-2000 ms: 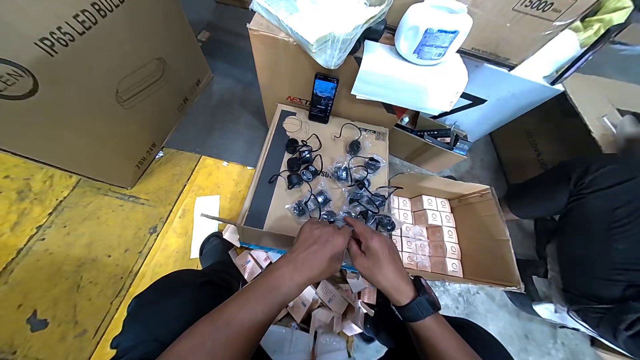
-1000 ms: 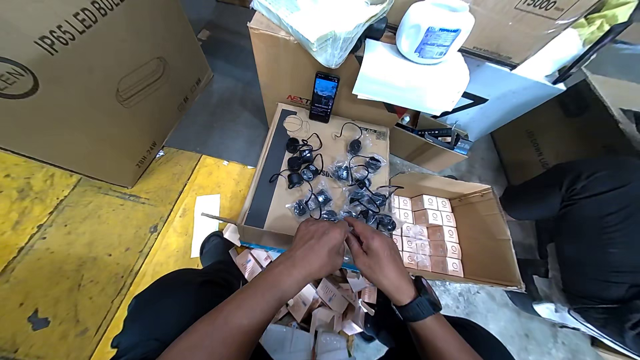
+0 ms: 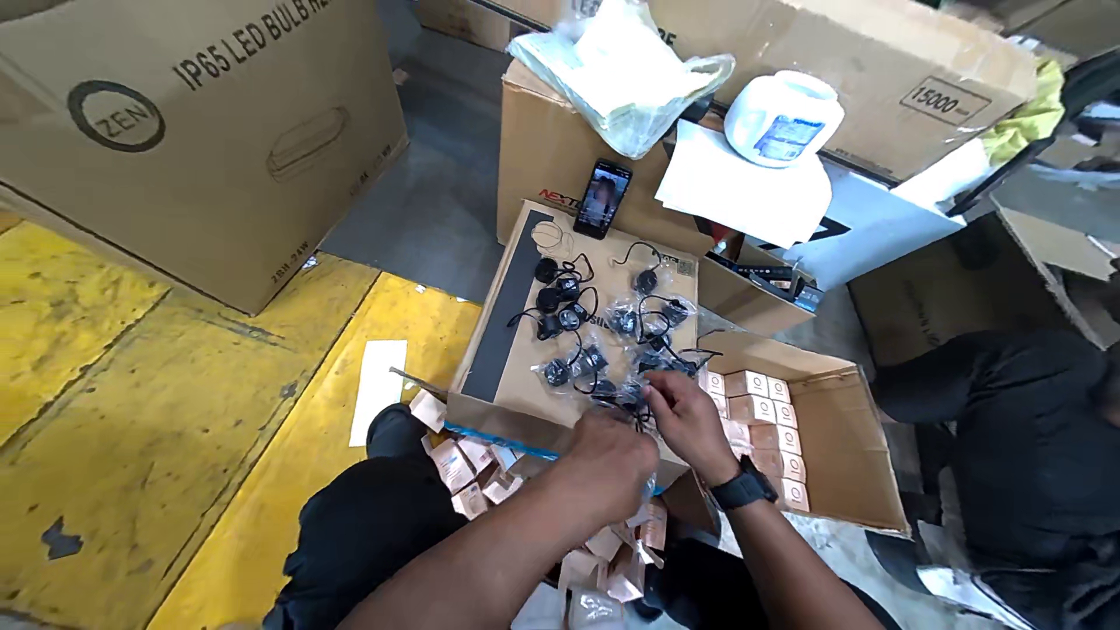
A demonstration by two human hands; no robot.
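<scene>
Several small black round devices with cables [image 3: 569,317], some in clear plastic bags [image 3: 588,360], lie on a flat cardboard box [image 3: 538,372]. At the box's near edge my left hand [image 3: 615,455] is closed on what looks like a clear plastic bag, mostly hidden beneath it. Close on its right, my right hand [image 3: 689,422], with a black watch on the wrist, has its thumb and fingertips at a black cable and plastic; its exact hold is hard to see. Small pink boxes [image 3: 774,437] stand in rows in an open carton [image 3: 836,437] to the right.
More small pink boxes [image 3: 468,468] lie loose below the work surface. A smartphone [image 3: 602,199] leans at its far edge. Behind are a plastic bag [image 3: 626,87], white papers [image 3: 744,188] and a white plastic jar [image 3: 781,118]. A large carton [image 3: 201,149] stands left; a person's dark-clothed leg [image 3: 989,420] is right.
My left hand has moved down and to the right, off the spot at the box's near edge where both hands were close together. My right hand remains near the bagged devices.
</scene>
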